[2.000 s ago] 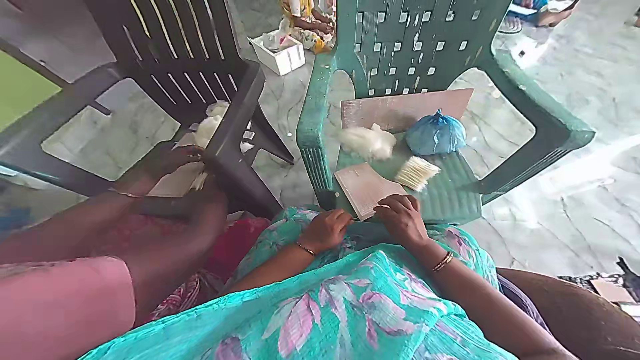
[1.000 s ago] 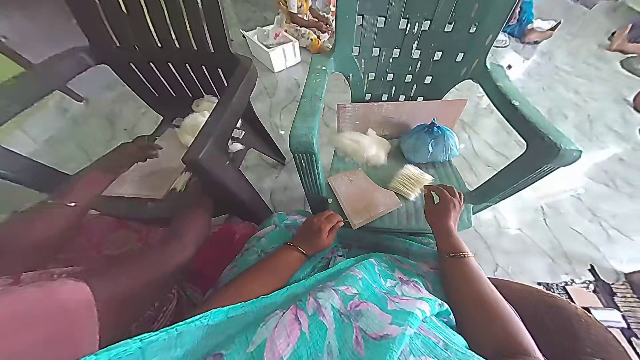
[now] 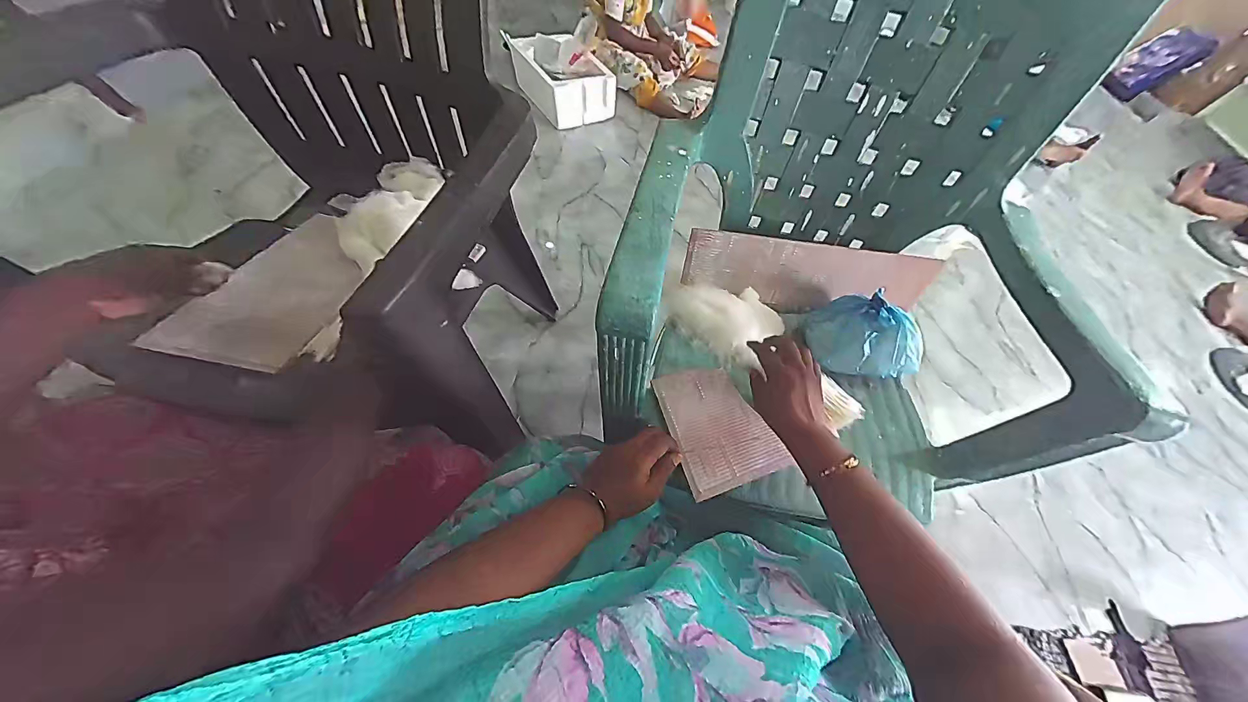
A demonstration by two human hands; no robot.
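Observation:
On the seat of the green plastic chair [image 3: 892, 429] lie a ribbed cardboard piece [image 3: 721, 434], a tuft of white cotton fibre [image 3: 723, 317], a tied blue plastic bag [image 3: 863, 333] and a bundle of thin pale sticks or wicks [image 3: 839, 404]. My right hand [image 3: 790, 385] reaches over the cardboard, its fingertips at the right edge of the cotton; it partly covers the bundle. My left hand [image 3: 636, 470] is at the cardboard's left edge with thumb and finger pinched together; whether something thin is between them is unclear. A larger brownish board [image 3: 799, 268] stands behind the cotton.
At left a person in red [image 3: 146, 487] sits by a dark plastic chair [image 3: 419, 302] holding a board [image 3: 268, 292] and white cotton [image 3: 385, 219]. A white box [image 3: 575, 93] stands on the marble floor beyond, near another seated person [image 3: 648, 49]. More people are partly visible at right.
My right hand has moved from the right side, by the pale bundle, up and left to the cotton. My left hand stays near the cardboard's left edge. The neighbour's arm has moved and is blurred.

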